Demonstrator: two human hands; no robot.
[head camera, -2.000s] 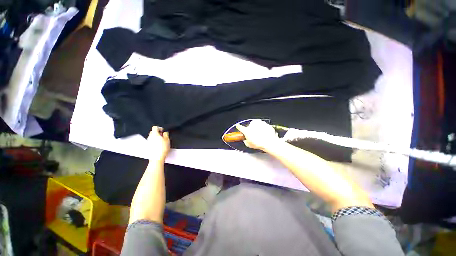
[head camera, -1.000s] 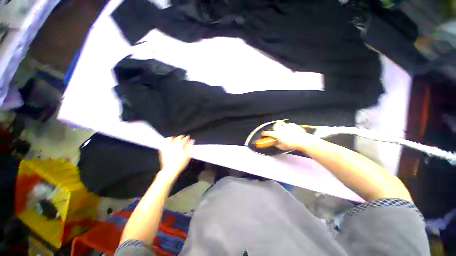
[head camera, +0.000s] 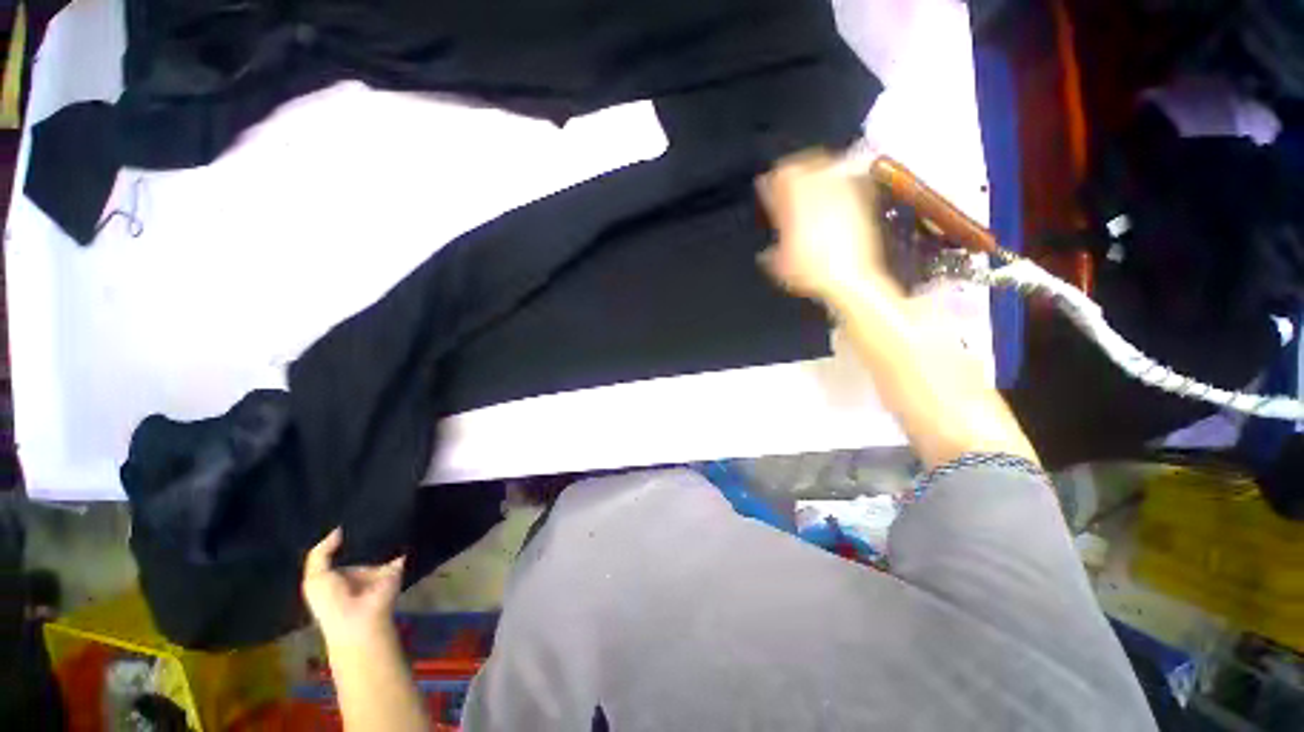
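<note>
The black trousers (head camera: 615, 300) lie across the white table cover, with the wide bunched end hanging over the near edge at left. My left hand (head camera: 355, 584) is at this hanging part, below the table edge, with thumb and fingers at the cloth. My right hand (head camera: 818, 229) is blurred and over the trouser leg's right part; it is off the iron, and I cannot tell if it touches cloth. The steam iron (head camera: 932, 208) stands at the table's right end, its orange-brown handle visible and its soleplate not clearly seen. The white steam hose (head camera: 1101, 336) runs from it to the right.
A pile of black trousers (head camera: 486, 50) lies along the far side of the white table cover (head camera: 215, 300). A yellow crate (head camera: 122, 636) is at the lower left and another yellow crate (head camera: 1216, 536) is at the right. Dark cloth lies right of the table.
My right hand has let go of the iron, which is now at the table's right end. My left hand has moved left and down, and the bunched trouser end now hangs over the near edge.
</note>
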